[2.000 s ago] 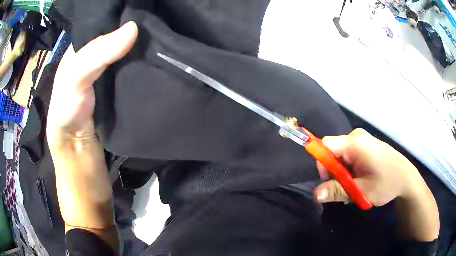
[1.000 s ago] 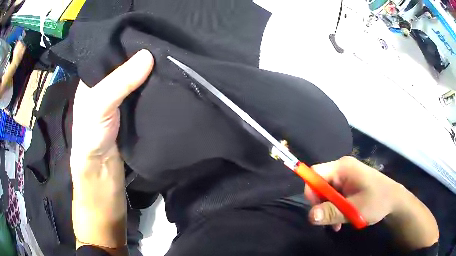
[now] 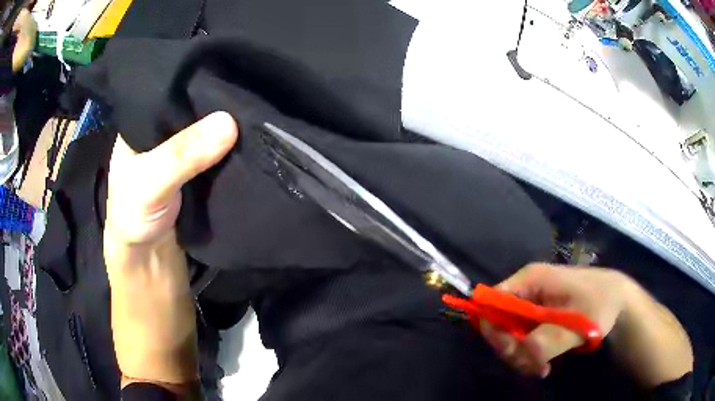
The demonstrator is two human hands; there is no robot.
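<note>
A black fabric panel (image 3: pixel 313 235) lies over my lap and up onto the table. My left hand (image 3: pixel 168 184) grips it at the left, thumb on top and fingers hidden under the cloth. My right hand (image 3: pixel 560 321) holds the scissors (image 3: pixel 368 207) by the orange-red handles. The blades are blurred and look slightly parted; they point up and left, with the tips close to the right of my left thumb. A dark slit line with tiny pale specks shows beside the blades near the tips. I cannot tell whether the blades touch the cloth.
A white table with a ruler-marked front edge (image 3: pixel 627 223) is at the right. A white and light blue sewing machine (image 3: pixel 678 59) stands at the upper right. Black pieces (image 3: pixel 78 188) lie at the left. Another person's hand (image 3: pixel 23 39) shows at the upper left.
The scissors have turned from nearly edge-on and closed-looking to slightly parted, and their handles are lower. My left hand has moved down with the cloth, which shows more of the slit line.
</note>
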